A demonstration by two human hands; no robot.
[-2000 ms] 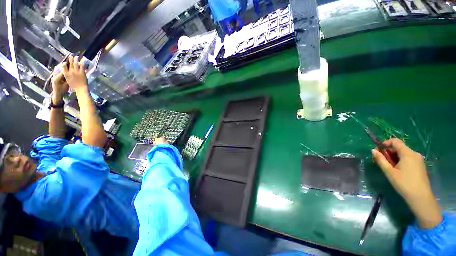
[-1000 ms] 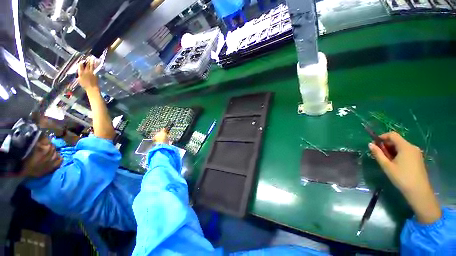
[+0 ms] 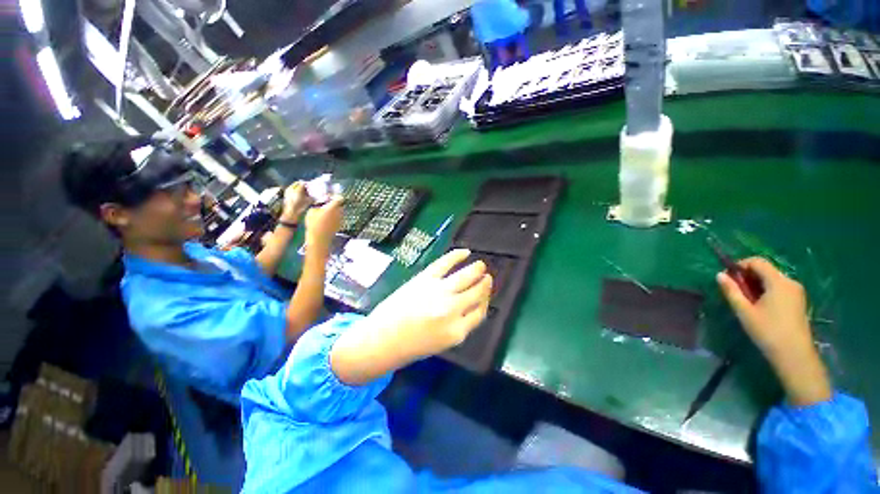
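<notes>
My right hand (image 3: 772, 314) pinches dark tweezers (image 3: 724, 259) above the green bench, tips pointing up and left. My left hand (image 3: 425, 314) is over the near part of the black compartment tray (image 3: 502, 227), fingers bent together; whether it holds anything cannot be told. A dark work mat (image 3: 651, 312) lies left of my right hand. Thin green offcuts (image 3: 757, 249) are scattered beyond my right hand, one reaching over the mat. A dark pen-like tool (image 3: 709, 391) lies near the bench edge. Small white bits (image 3: 690, 226) lie by the post.
A grey post with a whitish base (image 3: 644, 178) stands beyond the mat. A neighbour in blue (image 3: 222, 309) sits at the left, both hands raised around a whitish item. Panel rows (image 3: 376, 210), small panels (image 3: 414, 246), a blue pen (image 3: 443, 227) and white sheets (image 3: 365, 260) lie left of the tray.
My left hand has come back from the neighbour's area to above the tray. My right hand stays nearly in place with the tweezers. The neighbour has lowered the raised arms. The view has shifted left.
</notes>
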